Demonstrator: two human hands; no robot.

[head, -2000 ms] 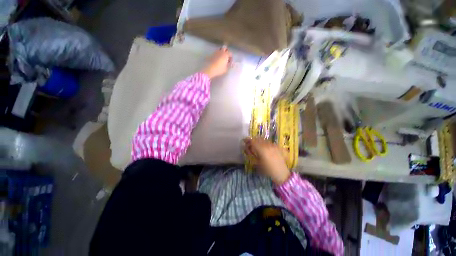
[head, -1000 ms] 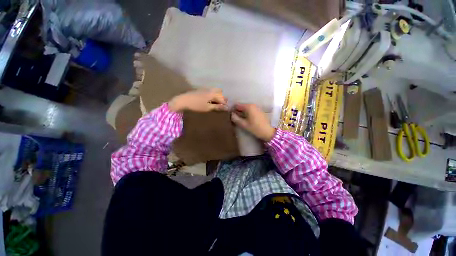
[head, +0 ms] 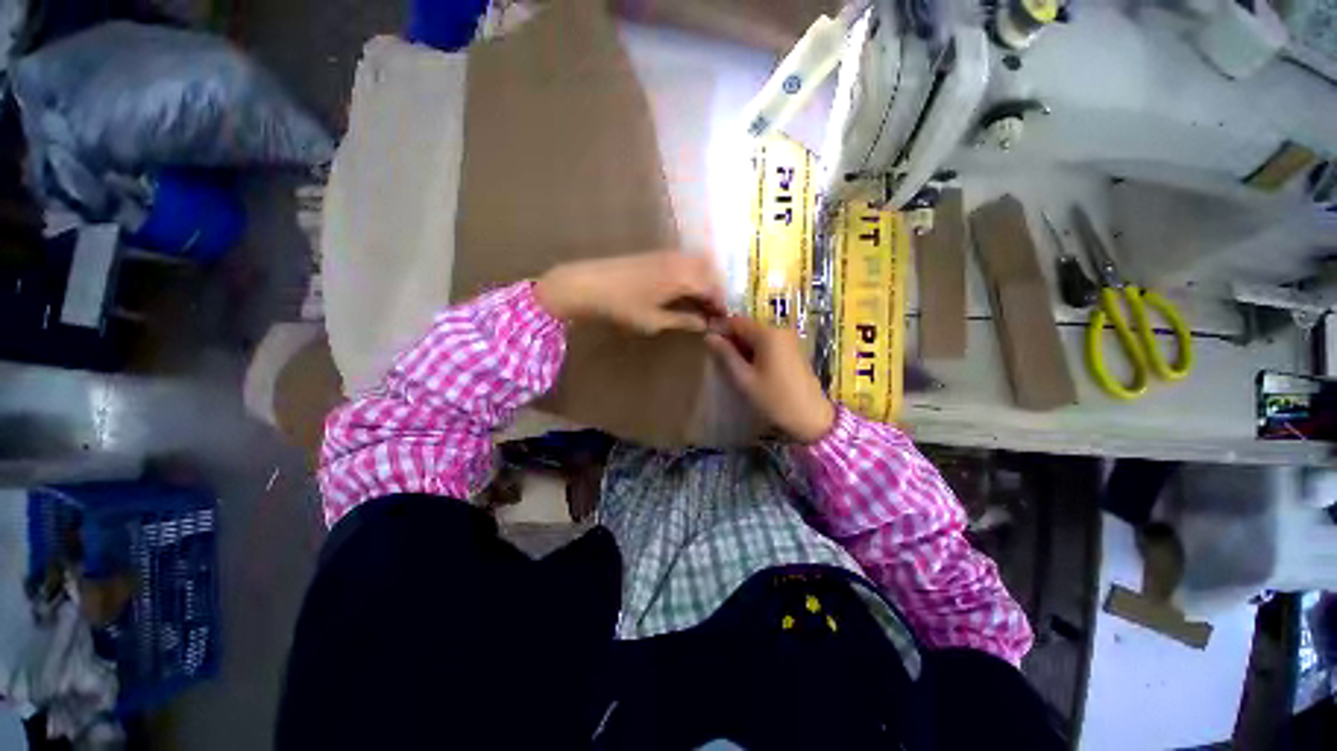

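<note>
A large brown garment panel (head: 557,162) lies over pale panels (head: 389,220), left of the needle area. My left hand (head: 638,291) and my right hand (head: 777,379) meet at the brown panel's right edge, fingertips close together. Both hands pinch that edge; the exact grip is small and partly hidden by the fingers. The yellow tape guides (head: 868,323) with black PIT lettering run just right of my hands. The lit white machine head (head: 916,103) is above them.
Brown fabric strips (head: 1022,301) lie right of the guides, with yellow-handled scissors (head: 1136,338) beyond. A small dark tray (head: 1293,404) is at the far right. A blue crate (head: 125,587) and grey bag (head: 169,96) are on the floor at left.
The brown panel now extends up across the pale panels, where a second ago it lay lower. My hands are still together at its edge, now nearer the yellow guides. The view has shifted.
</note>
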